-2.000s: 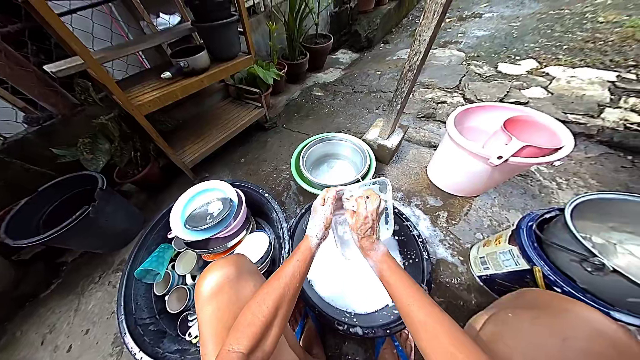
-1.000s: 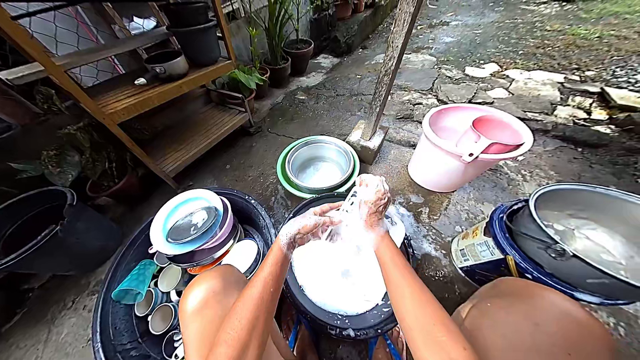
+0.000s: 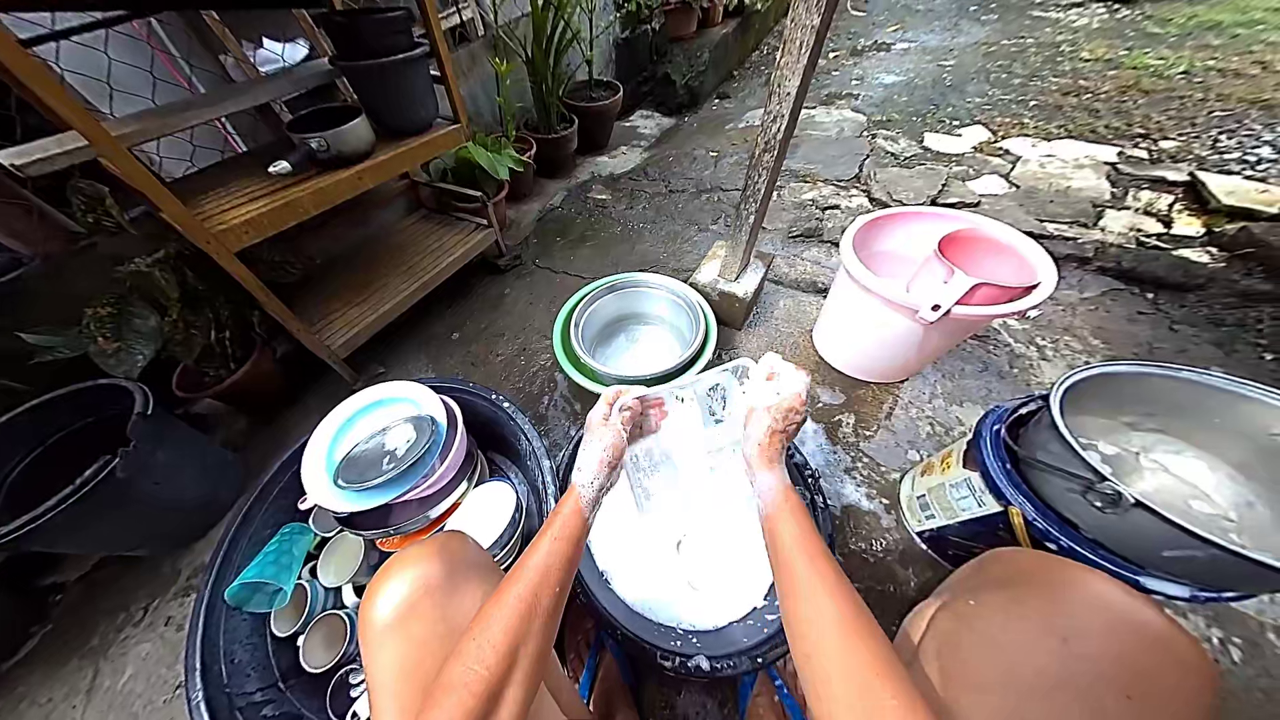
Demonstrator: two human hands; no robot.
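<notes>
A clear plastic container (image 3: pixel 690 430), wet with suds, is tilted above a black basin (image 3: pixel 705 655) full of white foam. My left hand (image 3: pixel 618 430) grips its left side. Soapy as well, my right hand (image 3: pixel 775 415) holds its right edge, with what looks like a foamy sponge against it; suds hide the exact shape. Just beyond the basin, a metal bowl (image 3: pixel 638 330) of liquid sits inside a green basin (image 3: pixel 562 345). On the left, a large black tub (image 3: pixel 225 610) holds stacked plates (image 3: pixel 325 430), several cups (image 3: pixel 328 640) and a teal tumbler (image 3: pixel 272 568).
A pink bucket (image 3: pixel 870 325) with a pink dipper (image 3: pixel 985 265) stands at right, near a wooden post (image 3: pixel 785 120) on a concrete block. Nearer me is a metal pot (image 3: pixel 1180 480) on a blue container (image 3: pixel 945 500). A wooden shelf (image 3: pixel 400 265) and a dark bucket (image 3: pixel 130 480) are at left.
The container, low in the foam and mostly hidden a second ago, is now raised and shows between my hands. My left hand has gone from open fingers over the foam to the container's side.
</notes>
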